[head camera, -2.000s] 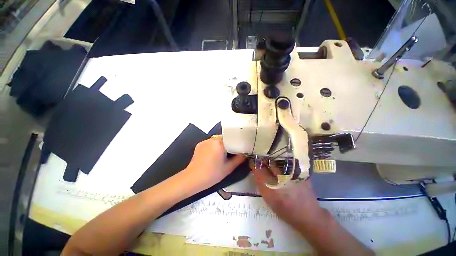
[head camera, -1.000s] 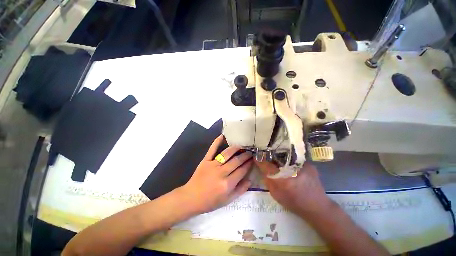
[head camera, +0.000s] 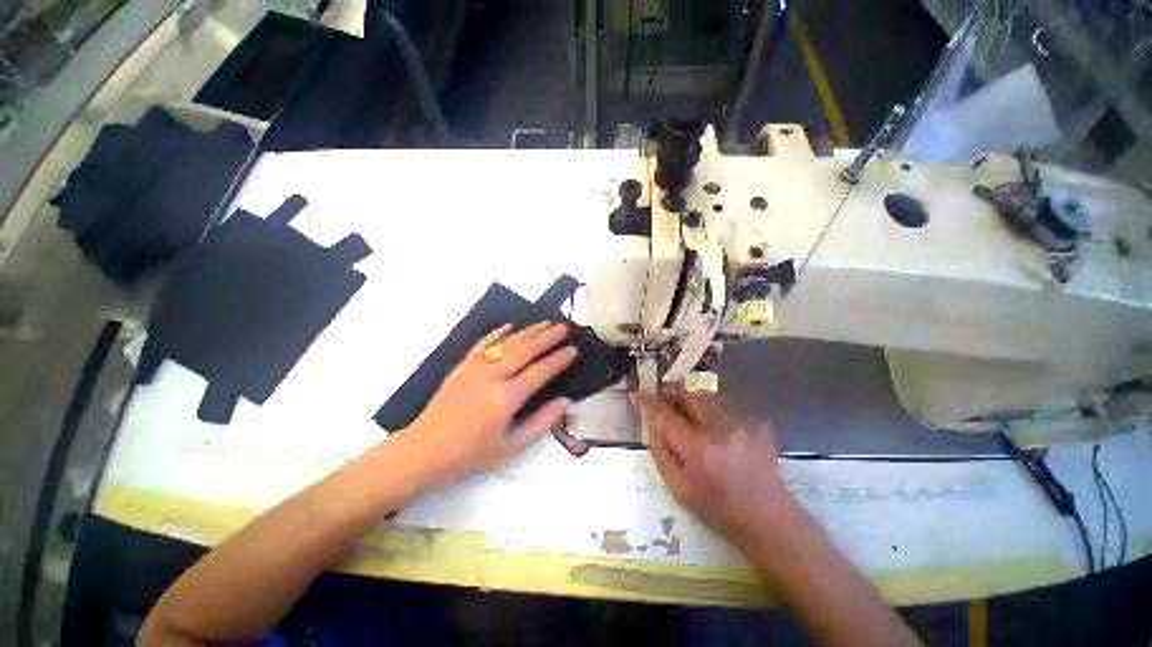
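Note:
The black workpiece (head camera: 445, 360) lies on the white table left of the needle, with a tab at its upper edge and a bunched part reaching the presser foot (head camera: 644, 351). My left hand (head camera: 495, 394), with a yellow ring, rests on the workpiece with fingers spread and covers part of it. My right hand (head camera: 710, 458) is just right of and below the foot, slightly blurred. Its fingertips are near the pale metal bar (head camera: 649, 398); whether they hold anything cannot be told. The needle is too small to make out.
The cream sewing machine head (head camera: 834, 240) fills the right. A tabbed black panel (head camera: 259, 303) lies on the table's left, beside a heap of black pieces (head camera: 145, 190). The table's front edge has yellow tape (head camera: 430, 562). A dark metal machine bed (head camera: 834, 405) lies under the arm.
The view has shifted, showing more of the machine's right side. My left hand has moved left from the needle and lies flatter on the workpiece. My right hand is lower and clearer of the head.

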